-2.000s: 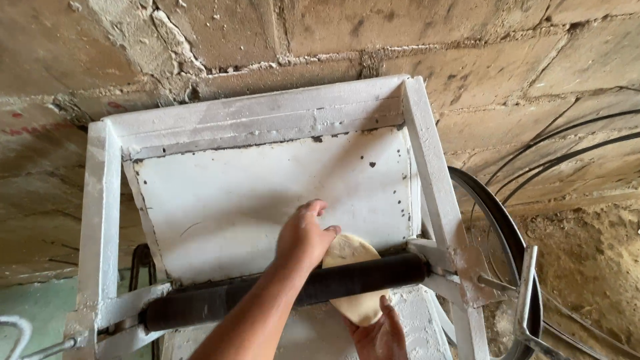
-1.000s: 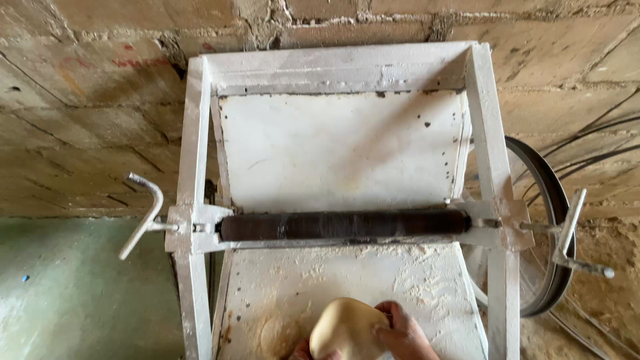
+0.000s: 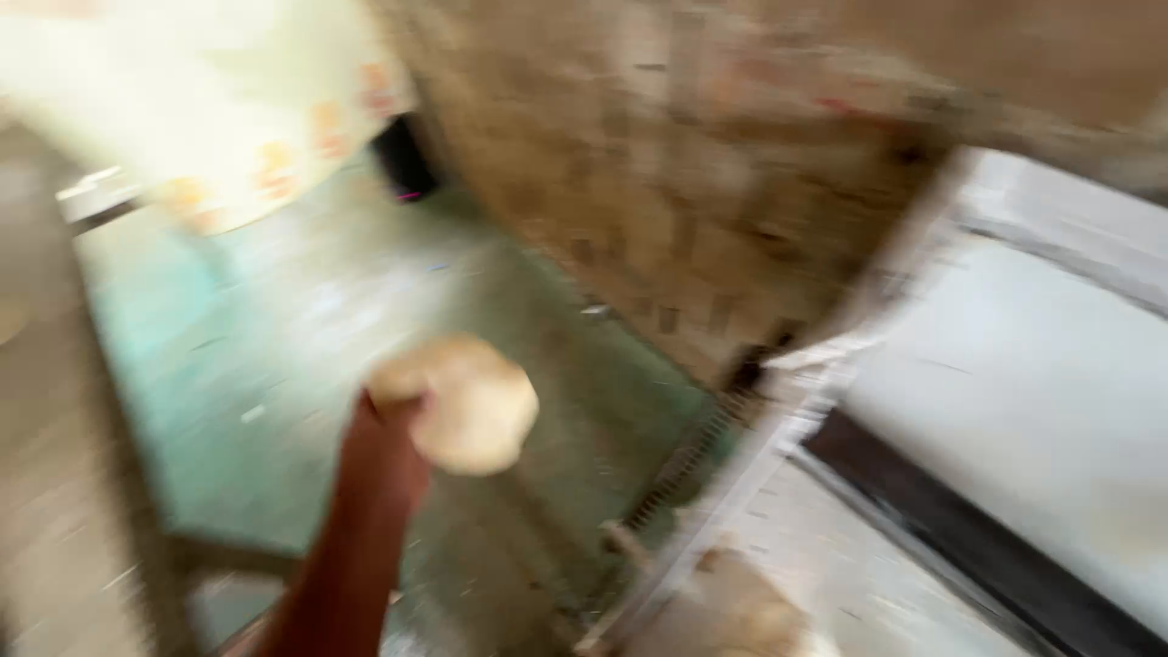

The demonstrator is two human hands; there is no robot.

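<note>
My left hand [image 3: 394,443] reaches up from the bottom left and grips the near-left edge of a flat, round piece of dough [image 3: 479,411]. The dough hangs in the air over the green floor, apart from the roller machine. That machine's white-painted frame [image 3: 1049,187] stands at the right, tilted in the view, with a dark roller [image 3: 976,543] across it between two pale sheet surfaces. A brownish patch [image 3: 748,607] shows on its lower surface. My right hand is out of view. Motion blur hides the finger details.
A greyish surface edge [image 3: 64,411] runs down the left side. Behind are a brick wall [image 3: 584,164], a pale patterned cloth or sheet [image 3: 228,100] and a dark object [image 3: 403,160] on the green floor [image 3: 246,365]. A coiled spring or chain [image 3: 680,465] runs beside the frame.
The view has swung left. The dough, earlier under the roller and then over the machine's lower surface, is now away to the machine's left in my left hand. My right hand has left the view.
</note>
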